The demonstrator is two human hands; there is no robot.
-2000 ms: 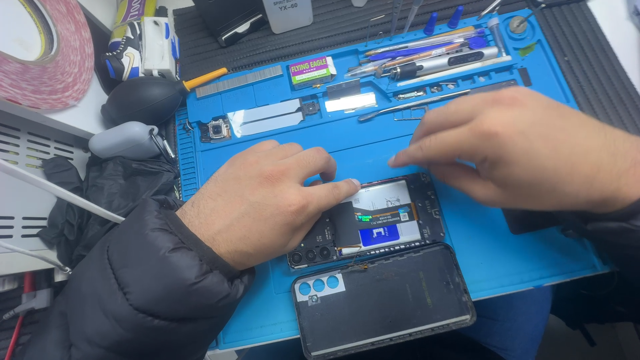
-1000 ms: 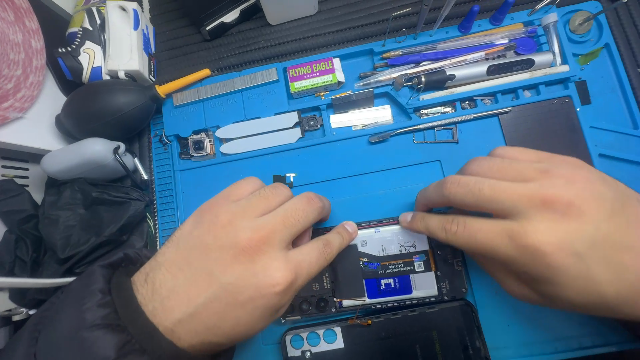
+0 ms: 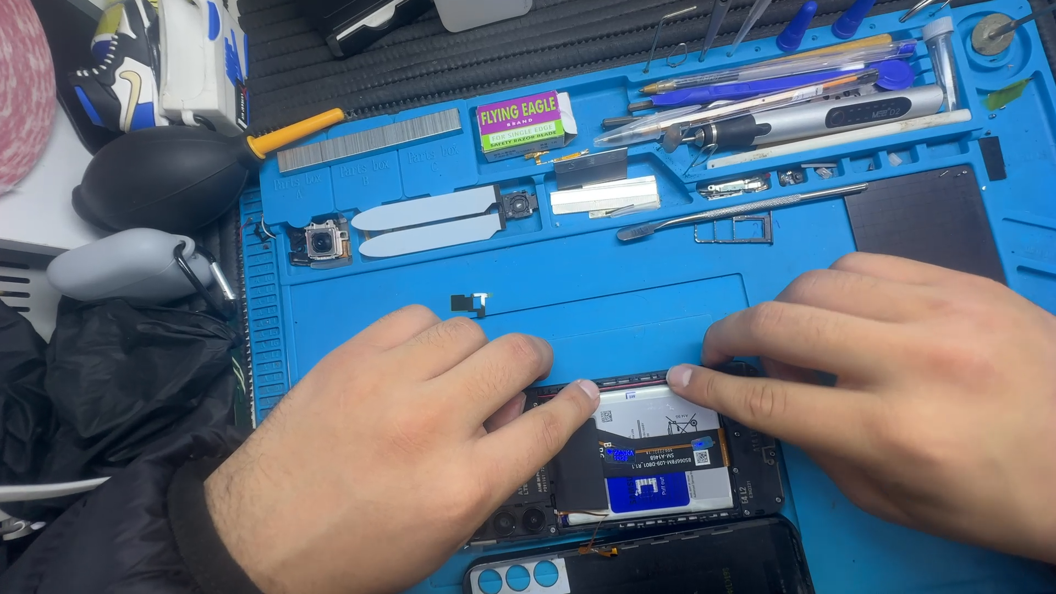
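An opened smartphone (image 3: 763,462) lies on the blue silicone repair mat (image 3: 355,309), its white battery (image 3: 652,417) crossed by a black flex cable (image 3: 660,458). My left hand (image 3: 396,454) rests over the phone's left part, a fingertip touching the top edge by the battery. My right hand (image 3: 874,396) presses one fingertip on the same long edge, a little to the right; its other fingers curl at the phone's upper right. Below the phone, the detached back cover (image 3: 693,565) lies inner side up, with three round camera holes. A small dark flex piece (image 3: 469,304) lies above my left hand.
Along the mat's top are a camera module (image 3: 323,241), a razor blade box (image 3: 524,124), a metal spudger (image 3: 734,213), a SIM tray (image 3: 734,229) and an electric screwdriver (image 3: 825,115). A black air blower (image 3: 161,177) and a grey case (image 3: 124,264) stand at left.
My right hand, raised two seconds ago, has come down onto the phone's upper edge. My left hand stays at the phone. The view has shifted closer.
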